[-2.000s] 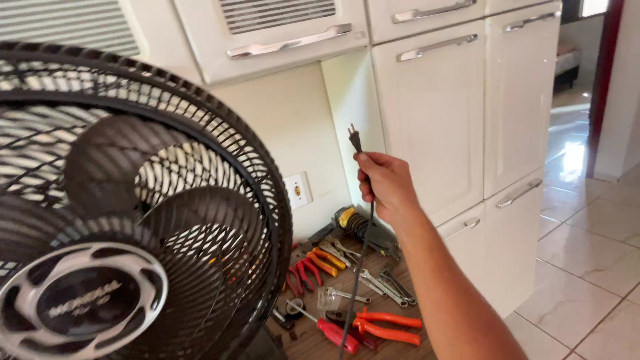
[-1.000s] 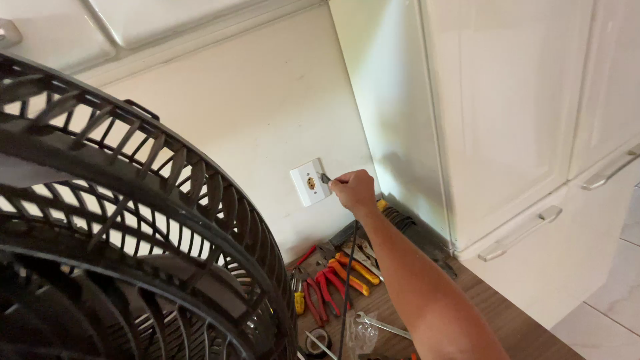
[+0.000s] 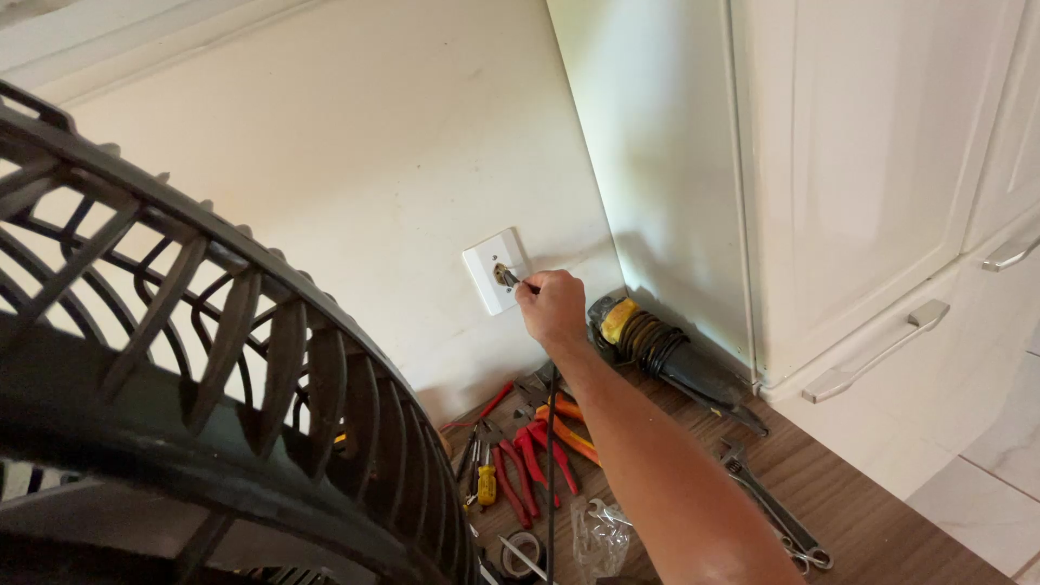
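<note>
My right hand [image 3: 554,307] grips a dark power plug [image 3: 512,279] by its body, with the plug's front end at the openings of a white wall outlet [image 3: 487,260]. Whether its pins are inside cannot be made out. From beneath the hand the black cord [image 3: 552,479] hangs down past the tools on the counter. A large black fan [image 3: 268,349] with a ribbed guard fills the left side of the view. My left hand does not appear.
On the wooden counter [image 3: 877,496] lie red-handled pliers [image 3: 512,479], a yellow screwdriver [image 3: 487,486], a roll of tape [image 3: 520,554], a plastic bag [image 3: 600,540], an adjustable wrench [image 3: 768,496] and a yellow-and-black corded power tool [image 3: 650,345]. White cabinets [image 3: 886,162] stand at right.
My right hand has brought the plug, earlier held up in front of the cabinets, to the wall outlet. The view has moved closer to the outlet.
</note>
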